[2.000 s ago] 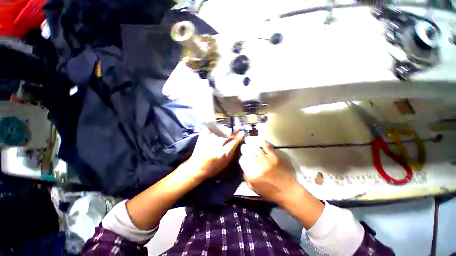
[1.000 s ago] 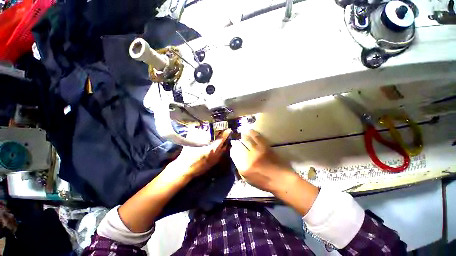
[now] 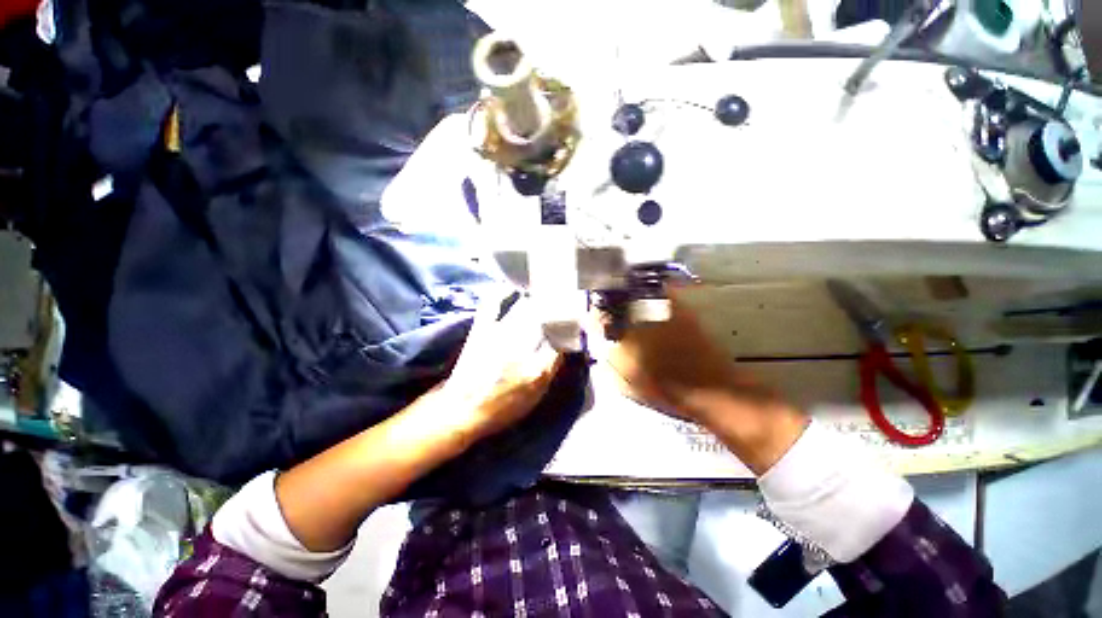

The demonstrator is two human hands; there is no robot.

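Observation:
A dark navy garment (image 3: 230, 290) lies heaped left of the needle and runs down to the lap. My left hand (image 3: 502, 368) holds its edge between the fingertips, just in front of the needle area. My right hand (image 3: 671, 356) is close beside it on the right, blurred and in shadow under the machine head. Its fingertips are partly hidden by the presser foot parts (image 3: 641, 302), so I cannot tell what they hold. The white sewing machine arm (image 3: 834, 157) stretches to the right.
Scissors with red and yellow handle loops (image 3: 900, 398) lie on the pale machine bed (image 3: 786, 326), right of my right hand. A tan spool post (image 3: 520, 103) stands on the machine head. A black phone (image 3: 786, 573) is below right. Clear crumpled plastic (image 3: 139, 531) is at lower left.
The camera view has shifted. My right hand has moved slightly away from the left and further under the machine head. My left hand stays on the cloth. The phone now shows.

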